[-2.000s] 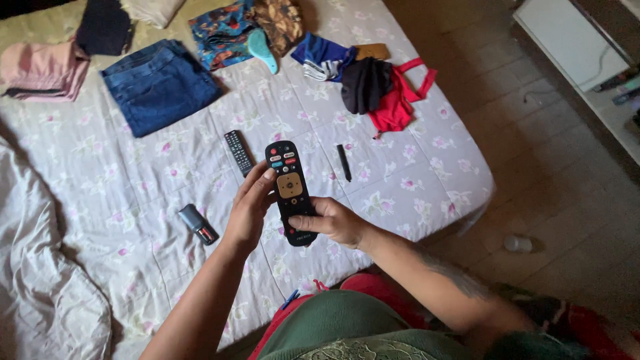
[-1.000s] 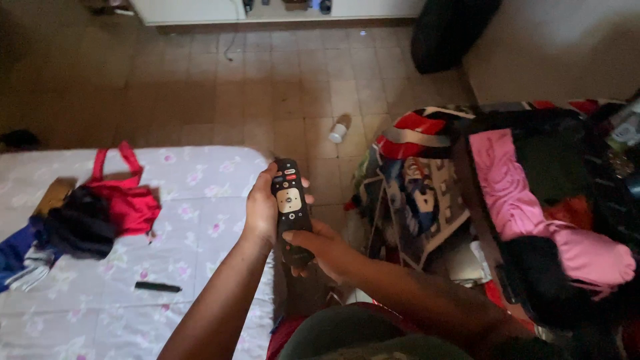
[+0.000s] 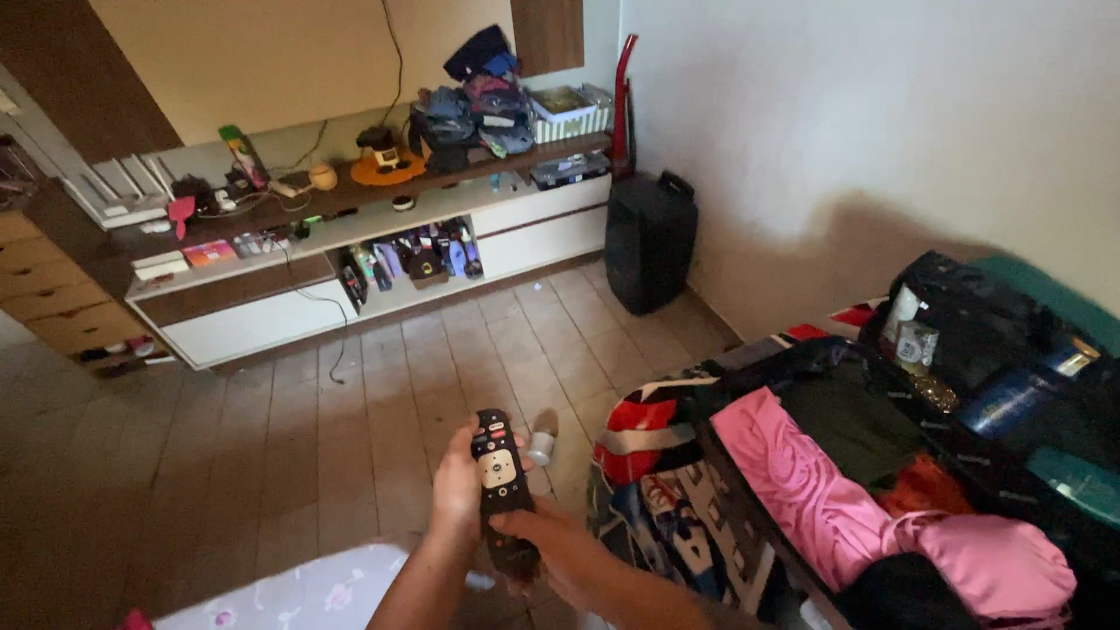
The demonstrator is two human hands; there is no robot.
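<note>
Both of my hands hold one black remote control (image 3: pixel 500 503) with a pale round-cornered navigation pad, its face turned up toward me. My left hand (image 3: pixel 457 481) grips its upper left side, with fingertips showing past the right edge. Around its lower end is my right hand (image 3: pixel 547 538), the thumb lying on the lower buttons. Just beyond the remote, a small white cylindrical container (image 3: pixel 542 447) lies on the tiled floor.
An open suitcase (image 3: pixel 744 516) with pink clothing (image 3: pixel 805 490) stands at right. A floral-covered bed corner (image 3: pixel 297 595) is at lower left. Across the tiled floor (image 3: pixel 411 385) are a low white-and-brown cabinet (image 3: pixel 262 324) and a black speaker (image 3: pixel 649 241) by the wall.
The view has swung right and up, from the bed with clothes and another remote to the cabinet and suitcase. Both hands have kept hold of the black remote.
</note>
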